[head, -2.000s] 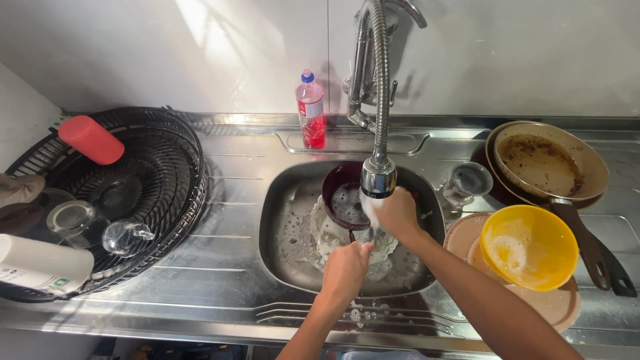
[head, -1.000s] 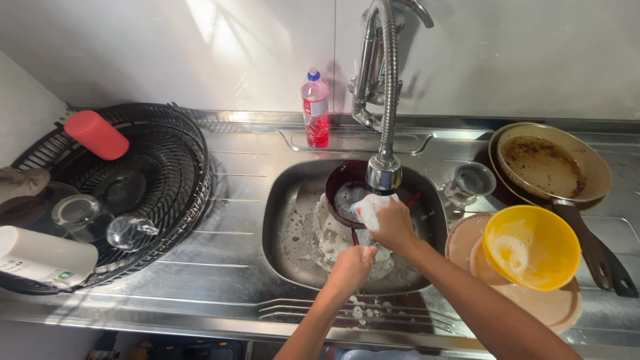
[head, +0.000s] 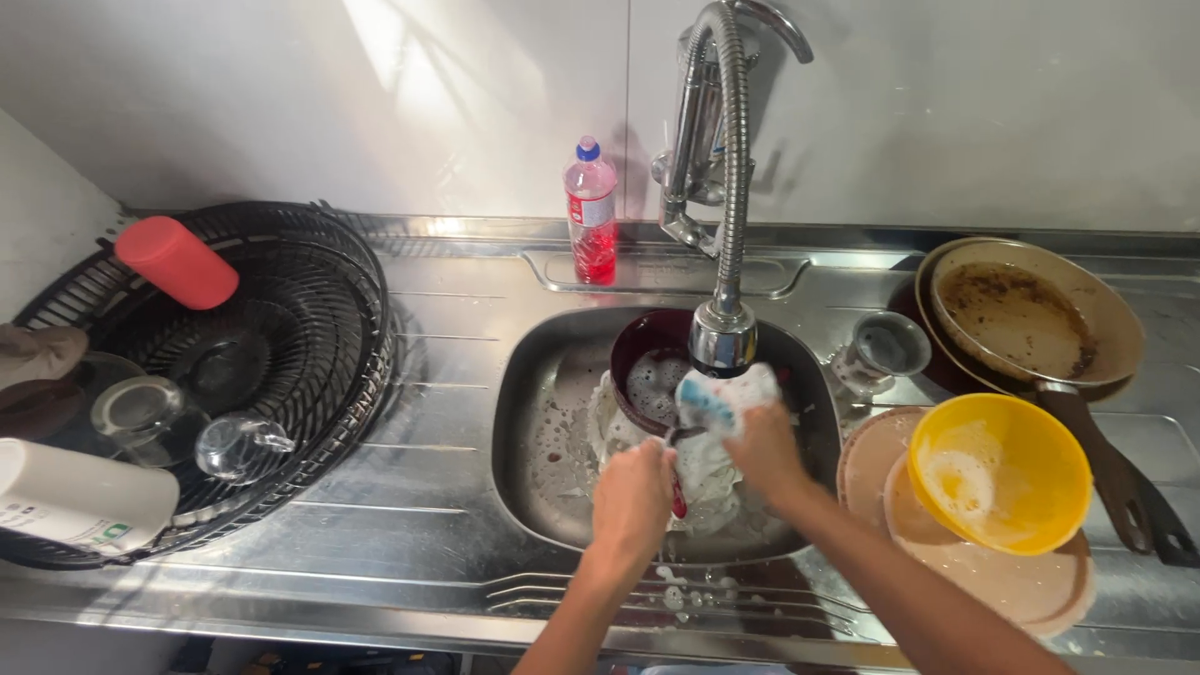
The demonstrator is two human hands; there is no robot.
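Over the front of the steel sink (head: 553, 506), my left hand (head: 633, 497) grips a utensil with a red handle (head: 678, 495); its kind is unclear. My right hand (head: 771, 450) holds a foamy sponge (head: 727, 398), partly blue, against or close to the utensil's upper end. The chrome spray head (head: 724, 337) of the faucet hangs just above the sponge. Behind my hands, a dark red bowl (head: 647, 375) with suds sits in the sink, with a pale, scalloped dish (head: 605, 422) partly hidden beneath it.
At the left, a black drying rack (head: 370, 375) holds a red cup (head: 178, 262), a white container (head: 89, 494) and glassware. A bottle of red liquid (head: 591, 220) stands behind the sink. At the right are a metal cup (head: 886, 347), stacked pans (head: 1017, 309), a yellow bowl (head: 1003, 473) and beige plates (head: 1041, 600).
The foamy sponge in my right hand has shifted away from my left hand, and its blue part now shows. The utensil between my hands is more visible than before.
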